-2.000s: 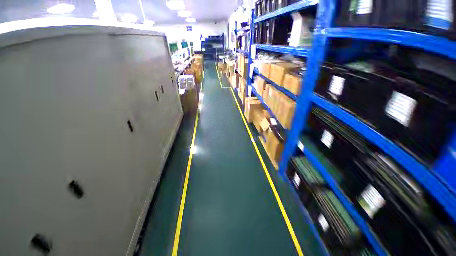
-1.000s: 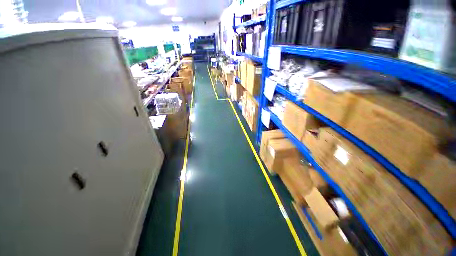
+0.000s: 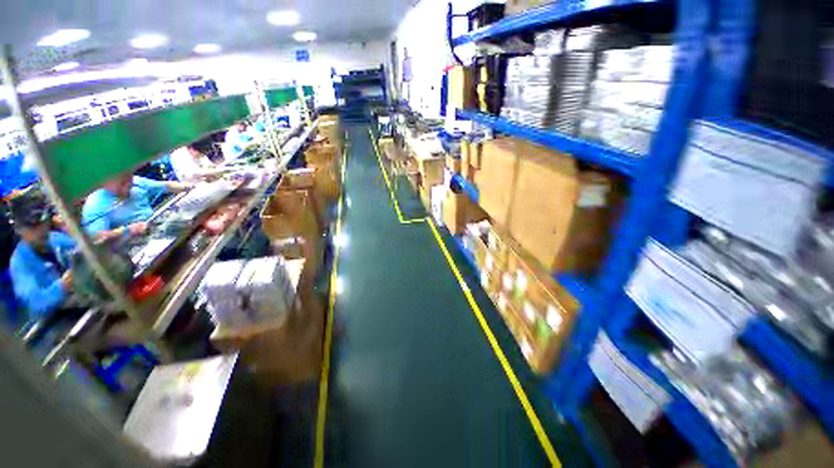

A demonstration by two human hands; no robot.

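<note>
Neither of my hands is in the picture. Nearest on the right is a blue storage rack [image 3: 631, 210], blurred. White paper sheets [image 3: 690, 302] hang on it, with silvery bagged items [image 3: 732, 393] on its shelves. Further along the rack, large brown cartons [image 3: 539, 201] stand on a shelf, with stacked whitish packs [image 3: 585, 87] above them. On the left, a stack of white boxes or trays [image 3: 247, 292] rests on a brown carton [image 3: 274, 352]. A white flat panel [image 3: 181, 402] is at the lower left.
A dark green aisle [image 3: 393, 320] runs ahead between yellow lines. Several people in light blue sit at a conveyor line [image 3: 210, 251] on the left. Open brown cartons [image 3: 293, 215] line its aisle side. Another blue rack [image 3: 358, 87] stands at the far end.
The view has moved forward along the aisle. The large white cabinet on the left has nearly left the picture, and the conveyor line with people has come into view. The rack sections on the right are closer.
</note>
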